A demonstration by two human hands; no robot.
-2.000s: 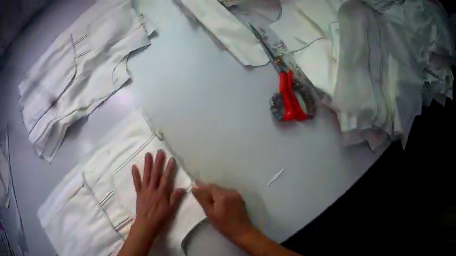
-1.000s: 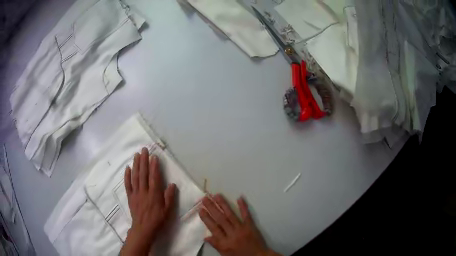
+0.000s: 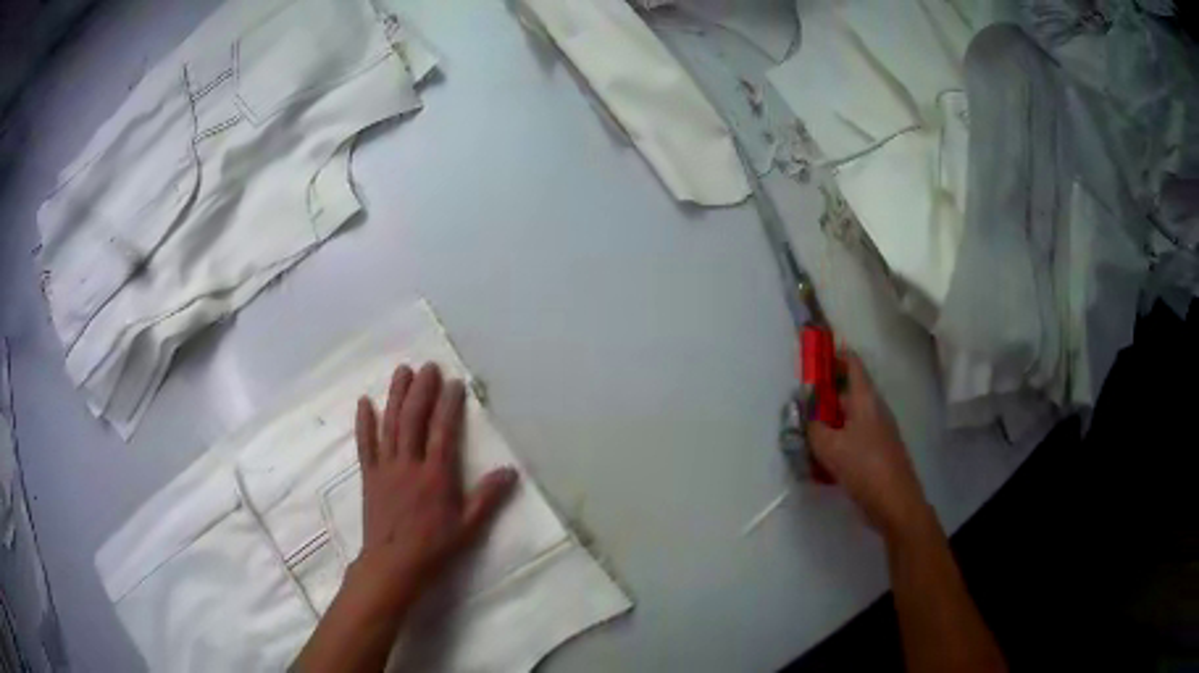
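Observation:
A white front panel (image 3: 513, 579) with stitched lines and a curved cut-out lies at the near left of the table. My left hand (image 3: 418, 493) rests flat on it, fingers slightly apart, near its right edge. My right hand (image 3: 855, 434) is to the right, away from the panel, and grips the red handles of the tailor's shears (image 3: 818, 375). The blades point away from me, towards the far cloth. The right fingertips are partly hidden behind the handles.
A panel stack (image 3: 263, 171) lies at the far left. A long narrow cloth piece (image 3: 658, 112) lies at the far middle, with trimmings (image 3: 793, 147) beside it. A rumpled bundle of garment pieces (image 3: 1039, 224) is at right. A thin pale strip (image 3: 765, 514) lies near the shears.
My right hand has left the panel's edge and moved right onto the shears, which have shifted nearer to me. My left hand stays on the panel.

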